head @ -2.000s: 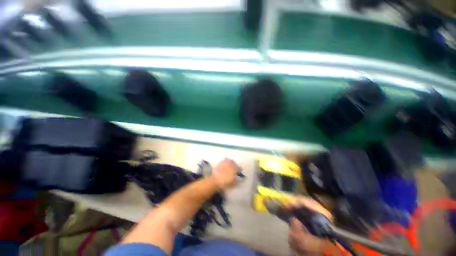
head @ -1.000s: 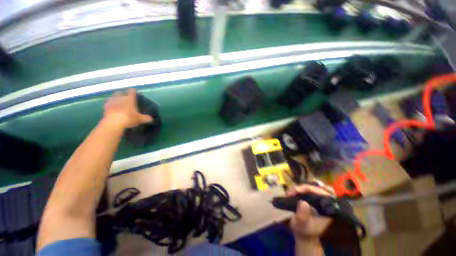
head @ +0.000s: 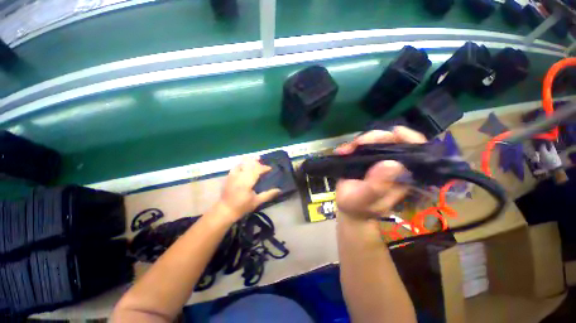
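Observation:
My left hand (head: 243,189) holds a black housing unit (head: 276,175) at the bench's far edge, fingers over its near left side. My right hand (head: 379,173) is closed around the black power screwdriver (head: 354,161), which lies roughly level with its tip pointing left, close to the housing. The screwdriver's thick black cable (head: 496,202) loops down on the right. The yellow screw feeder (head: 321,205) is partly hidden behind the screwdriver and my right hand. A tangled pile of thin black handles or brackets (head: 252,246) lies on the bench beside my left forearm.
Several black housings (head: 309,98) stand on the green conveyor belt (head: 189,123). Stacked housings (head: 95,221) are at the bench's left end. To the right are an orange coiled hose (head: 486,154), blue pieces (head: 510,158) and an open carton (head: 451,277) with white packets (head: 474,268).
My left hand has brought a housing from the belt to the bench, beside the feeder. My right hand has raised the screwdriver up and left, now in front of the feeder.

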